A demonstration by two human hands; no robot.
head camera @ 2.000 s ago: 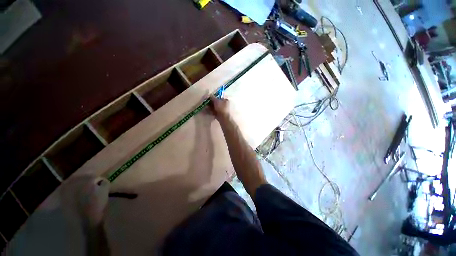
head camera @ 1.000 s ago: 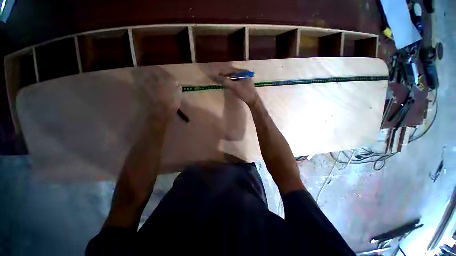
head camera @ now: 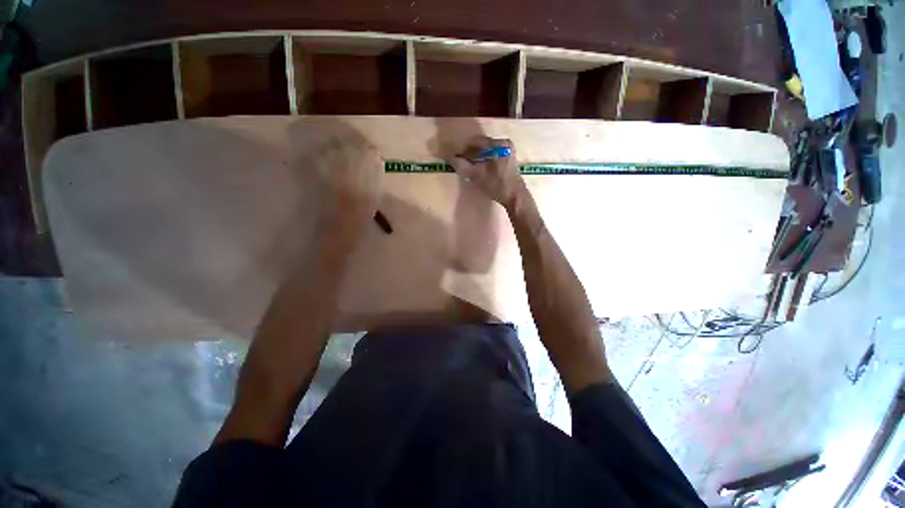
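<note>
A long pale plywood panel (head camera: 655,238) with rounded corners lies in front of me. A green tape measure blade (head camera: 645,171) runs along it from my left hand to the panel's right end. My left hand (head camera: 345,171) is blurred and closed at the blade's left end; the tape case is hidden in it. A small dark strip (head camera: 383,221) shows just below that hand. My right hand (head camera: 489,171) holds a blue and white pen (head camera: 489,154) over the blade, its tip pointing left.
A curved compartment frame (head camera: 410,74) with upright dividers runs beyond the panel on a dark red table (head camera: 595,22). At the right end are a white paper sheet (head camera: 819,60), dark tools (head camera: 816,238) and offcuts. Cables (head camera: 749,332) lie on the floor.
The view has turned, so the panel now lies nearly level and its left end shows. Against the panel, my right hand with the pen has moved left along the blade, closer to my left hand.
</note>
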